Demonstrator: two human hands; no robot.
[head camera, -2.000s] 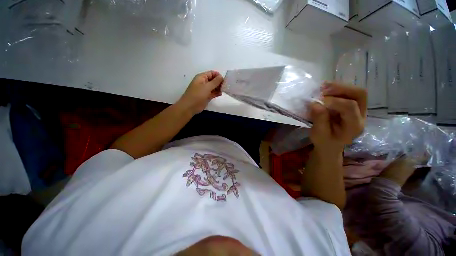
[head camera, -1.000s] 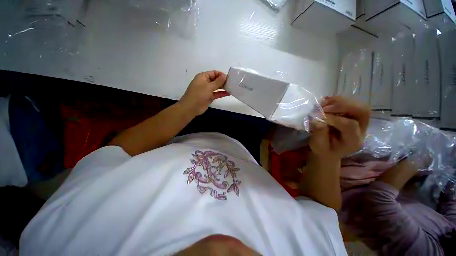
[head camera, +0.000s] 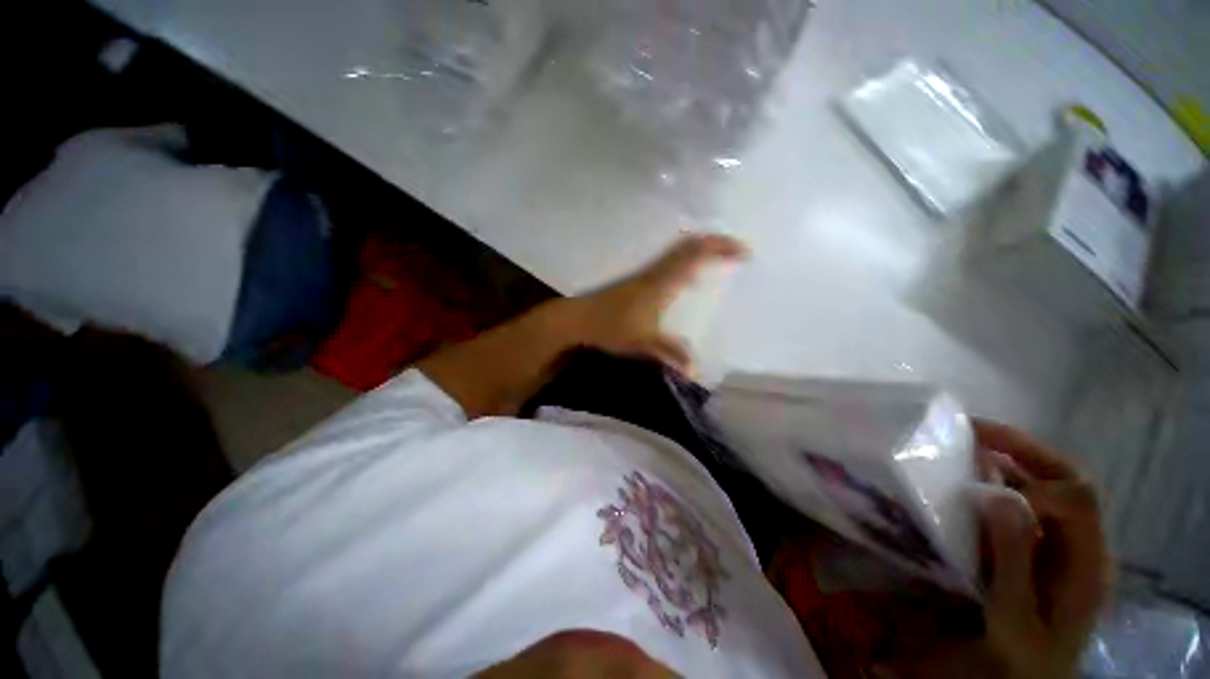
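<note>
A white retail box (head camera: 849, 451) with a dark purple picture on one face is inside a clear plastic bag, tilted over the table's near edge. My right hand (head camera: 1042, 537) holds the bag's gathered end at the lower right. My left hand (head camera: 664, 305) is off the box's left end, with thumb and fingers apart and nothing in it. The view is blurred.
Clear plastic bags (head camera: 664, 66) lie on the white table (head camera: 796, 199). A flat shiny bag pack (head camera: 929, 133) lies at the upper right, beside standing boxes (head camera: 1108, 219). A person in a white top (head camera: 133, 246) is at the left.
The view has swung, so the table runs diagonally and the bag pack shows. My left hand has let go of the box and opened. The box's picture face now shows.
</note>
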